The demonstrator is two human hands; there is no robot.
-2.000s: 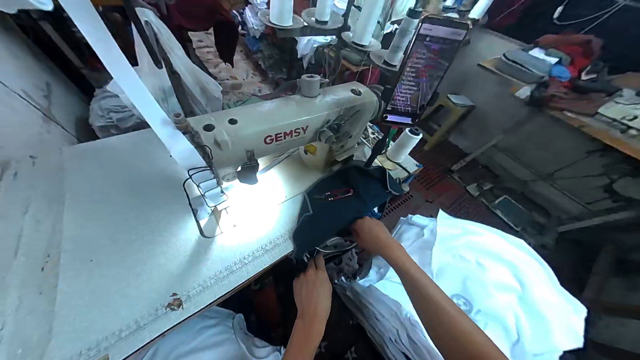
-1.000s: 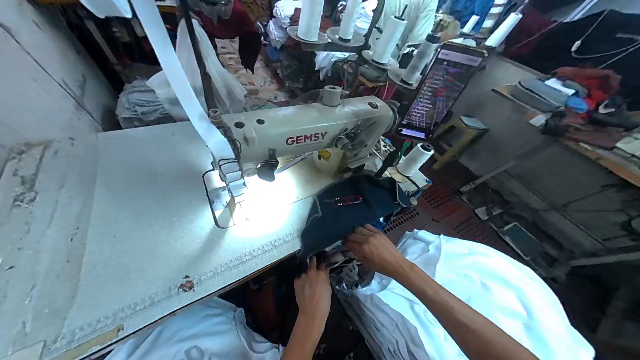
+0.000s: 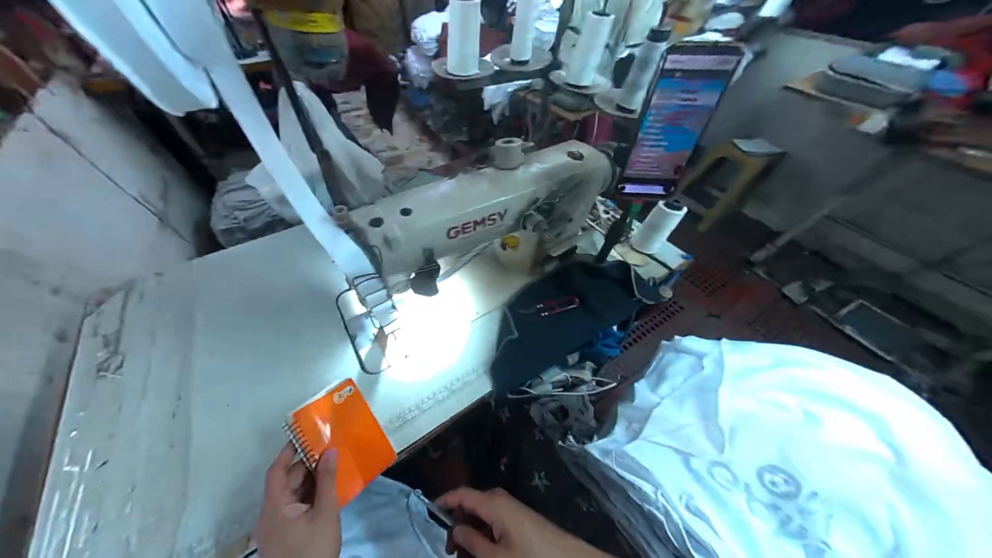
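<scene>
My left hand [image 3: 298,500] grips an orange spiral-bound notebook [image 3: 345,438] by its wire-bound side, over the front edge of the sewing table. Lower and to the right, my right hand [image 3: 496,523] holds a slim pen-like object [image 3: 434,511] above my lap. Behind the notebook stands a Gemsy industrial sewing machine [image 3: 473,209], its lamp lighting the tabletop. A white fabric strip [image 3: 279,170] runs down to the machine's wire guide. On the dark cloth [image 3: 573,322] right of the needle area lies a pair of red-handled thread snips [image 3: 558,305].
White garments [image 3: 775,418] are heaped at the right. A phone [image 3: 680,116] with a lit screen stands behind the machine, near white thread cones [image 3: 589,50]. One more cone [image 3: 657,226] is by the table's right end. A yellow stool [image 3: 732,174] stands on the floor beyond.
Both hands have left the dark cloth at the table's right front edge. My left hand now has the orange notebook, and my right hand has a slim object. The view has shifted.
</scene>
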